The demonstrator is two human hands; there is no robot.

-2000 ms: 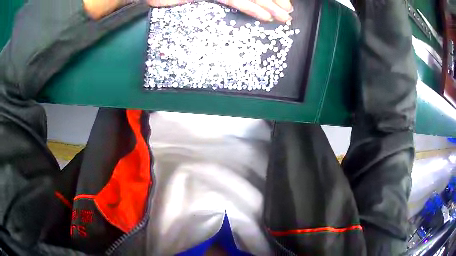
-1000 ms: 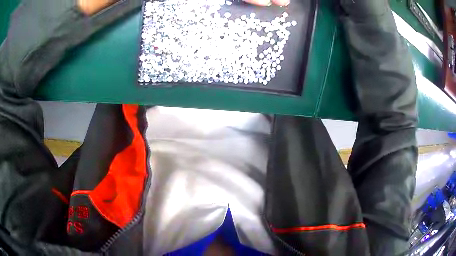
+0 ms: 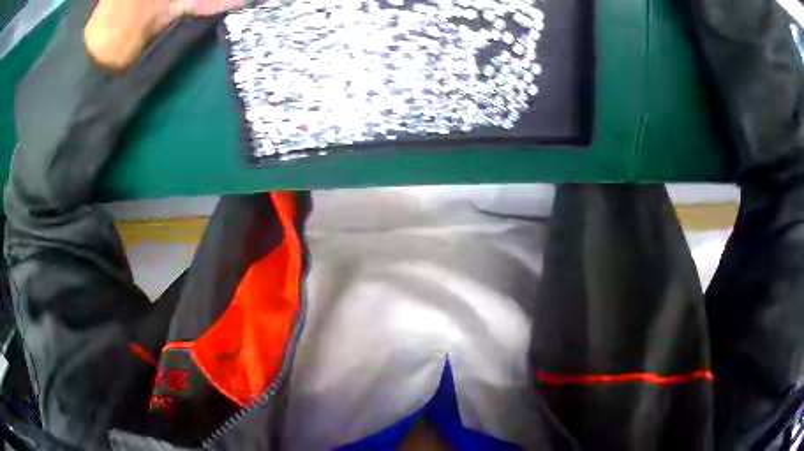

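Note:
Many small silvery-white parts [image 3: 370, 75] lie heaped in a shallow black tray [image 3: 564, 79] on the green bench edge. They cover its left and middle, and the right strip of the tray shows bare black. My left hand [image 3: 141, 26] is at the top left, beside the tray's upper left corner. It is blurred and cut off by the top edge, so its fingers and anything in them are hidden. My right hand is out of the picture; only the right sleeve shows, running up past the top edge.
The green bench top [image 3: 176, 136] runs across in front of my body, with a seam to the right of the tray. Both dark grey sleeves rest near or over the bench. A pale strip shows at the top left corner.
The view has shifted, so the tray sits further right and higher. The fingers seen over the tray's top earlier are out of view. More of my left wrist area shows.

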